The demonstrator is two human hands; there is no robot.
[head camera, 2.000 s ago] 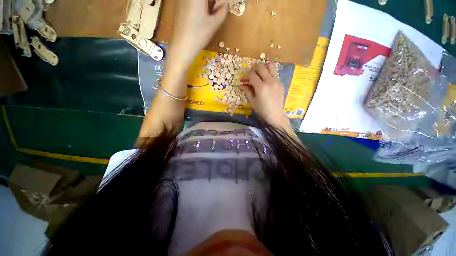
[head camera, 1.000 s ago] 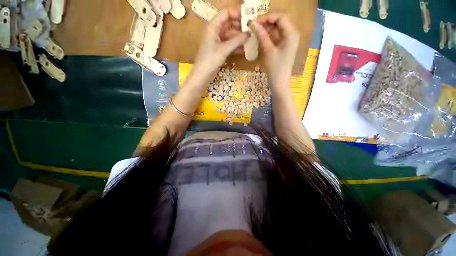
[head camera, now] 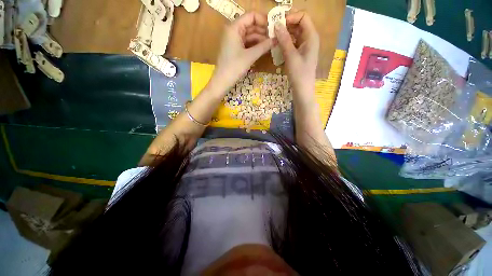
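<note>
A cream elongated housing (head camera: 277, 24) is held upright between both hands over the brown board (head camera: 199, 40). My left hand (head camera: 245, 46) grips its left side with thumb and fingers. My right hand (head camera: 302, 43) holds its right side, with the thumb on its face. The fingers partly hide the housing, and no small insert can be made out at the fingertips. A loose pile of small round pale inserts (head camera: 259, 99) lies on the yellow-grey printed sheet (head camera: 202, 75), just below the hands.
More housings (head camera: 156, 27) lie on the board's left part, and others (head camera: 48, 67) at far left. A clear bag of brownish-beige bits (head camera: 426, 89) lies on white paper (head camera: 345, 102) at right. Separate housings (head camera: 468, 24) lie at upper right. Cardboard boxes (head camera: 431, 237) stand below.
Two seconds ago my right hand was at the insert pile and my left hand was farther up. Both came together on the housing, and have since shifted only slightly, the thumb still against it.
</note>
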